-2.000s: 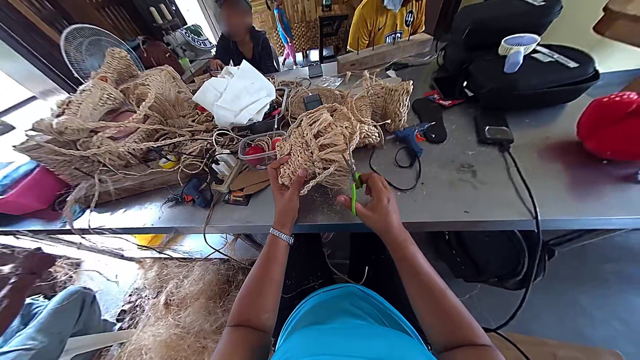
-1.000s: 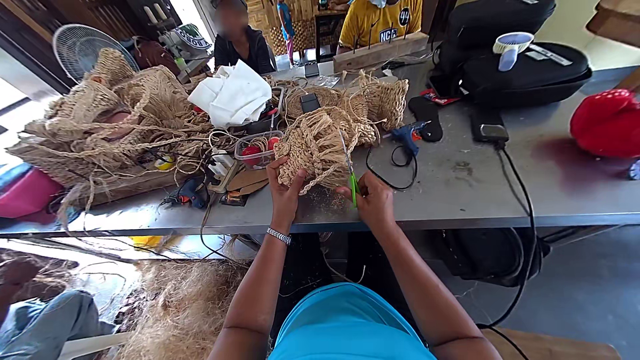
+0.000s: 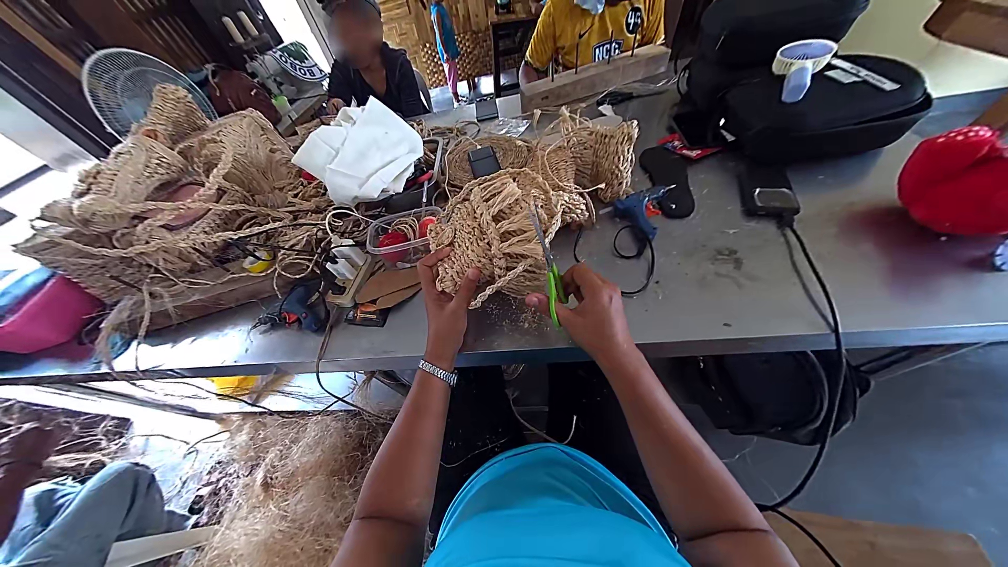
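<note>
My left hand (image 3: 447, 303) grips the lower left edge of a woven piece of braided natural fibre (image 3: 492, 236), held just above the metal table near its front edge. In my right hand (image 3: 589, 309) is a pair of green-handled scissors (image 3: 554, 287), with the blades pointing up and away along the woven piece's right side. The blades look nearly closed. Short loose fibres stick out of the piece's face. Small fibre trimmings (image 3: 516, 315) lie on the table beneath it.
A heap of braided fibre (image 3: 181, 181) fills the left side. Around the work are a plastic tub (image 3: 394, 250), a white cloth (image 3: 362, 153), a blue glue gun (image 3: 636, 211) and another glue gun (image 3: 303, 307). Black cases (image 3: 819, 110) and a corded device (image 3: 770, 191) stand right. Two people sit opposite.
My right hand and the scissors have shifted slightly against the woven piece, with the handles drawn closer together than two seconds ago. My left hand keeps its hold.
</note>
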